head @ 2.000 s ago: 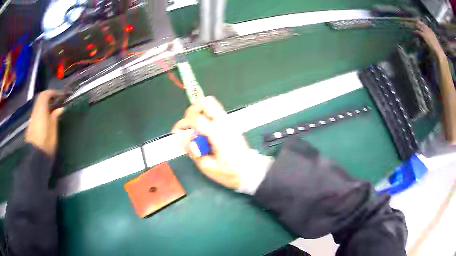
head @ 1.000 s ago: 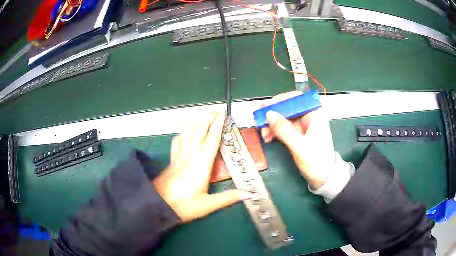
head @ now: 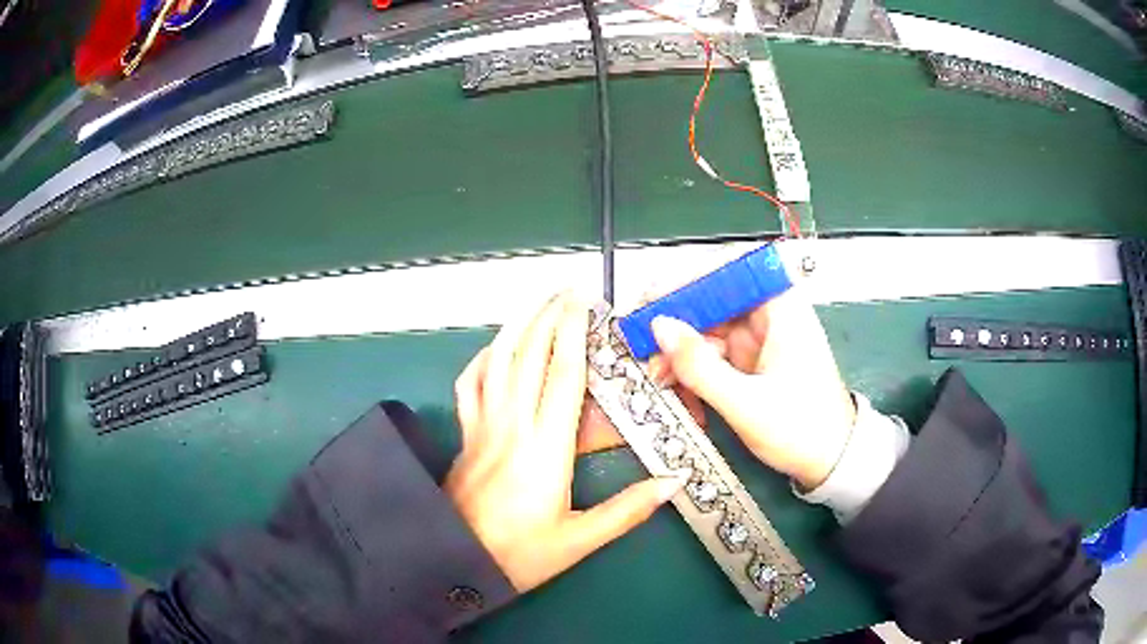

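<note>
An LED light bar module [head: 699, 484] lies slanted in front of me, its grey back with zigzag leads facing up. My left hand [head: 528, 440] holds it from the left, fingers along its upper left edge and thumb on its middle. The red-brown test block [head: 601, 429] is under it, mostly hidden. My right hand [head: 767, 390] grips the blue test probe [head: 711, 302]. The probe's left end is at the module's upper end; whether its tips touch the leads cannot be told. A thin red probe lead [head: 742, 186] runs from the probe's right end.
A black cable [head: 606, 164] runs from the back to the module's top. Set-aside modules lie left [head: 182, 377] and right [head: 1025, 340]. A row of modules [head: 591, 61] lies on the far section. A labelled strip [head: 780, 132] is beside the red lead. A white rail [head: 377, 292] crosses the bench.
Compared with one second ago, the module's lower end points further right and the probe's left end is now over its upper end. Earlier, the block was uncovered and my left hand was at the far left.
</note>
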